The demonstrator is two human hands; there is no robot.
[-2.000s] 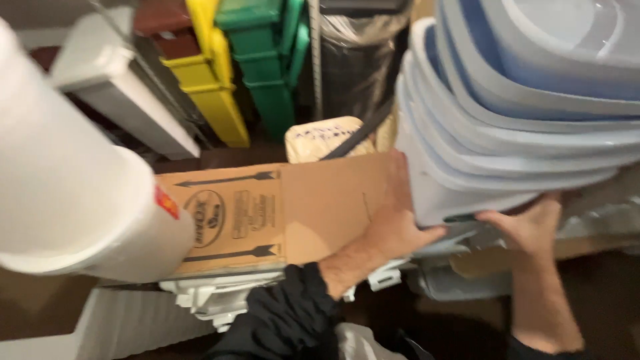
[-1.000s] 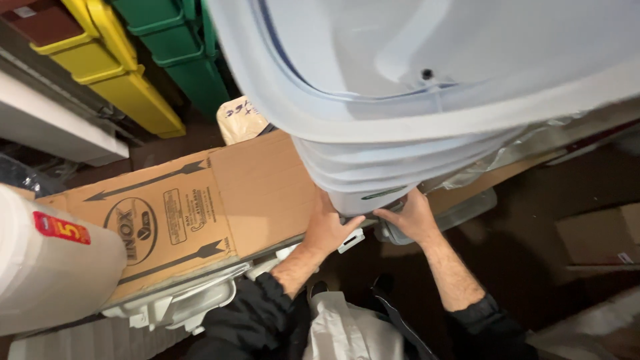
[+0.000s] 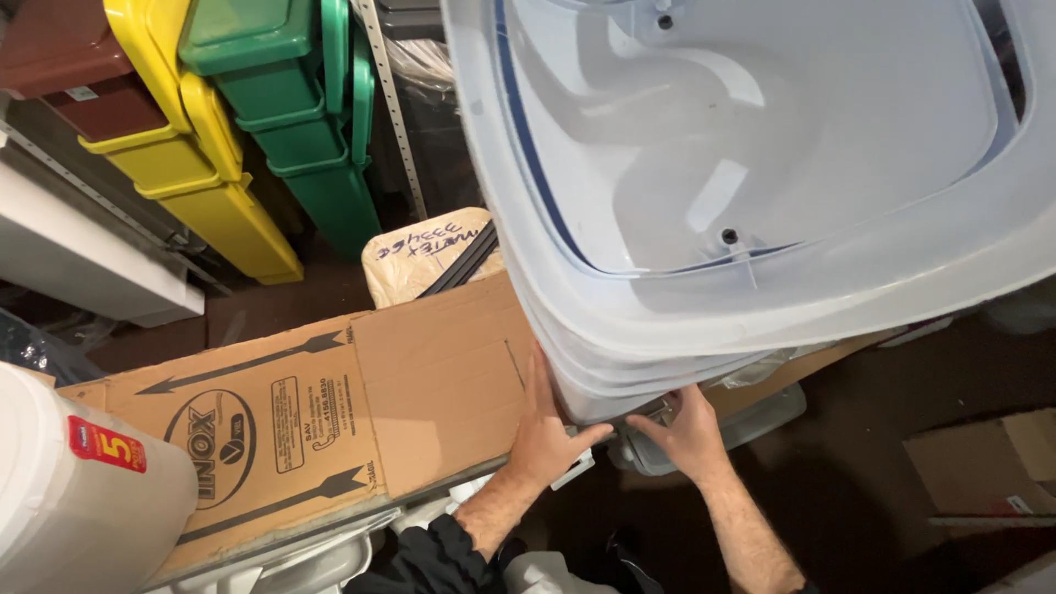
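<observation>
A tall stack of nested pale blue-grey plastic bins [image 3: 627,330] fills the upper right and leans over a shelf. My left hand [image 3: 544,437] lies against the stack's lower left corner, fingers pointing up along its side, beside a flat cardboard box [image 3: 445,379]. On the stack's near side, my right hand [image 3: 681,433] touches the lower edge, its thumb toward my left thumb. Parts of the fingers of both hands are hidden by the bins, so how firmly they hold cannot be told.
A white plastic tub [image 3: 82,495] stands at the left end of the box. Behind are yellow bins [image 3: 223,223], green bins [image 3: 305,157] and a wrapped package [image 3: 412,264] with handwriting. White plastic parts [image 3: 322,561] sit below the shelf; another cardboard box [image 3: 982,462] is at right.
The view has shifted a lot. Both hands stay at the stack's lower edge throughout. The stack's top bin has come to tilt more toward the camera than two seconds ago.
</observation>
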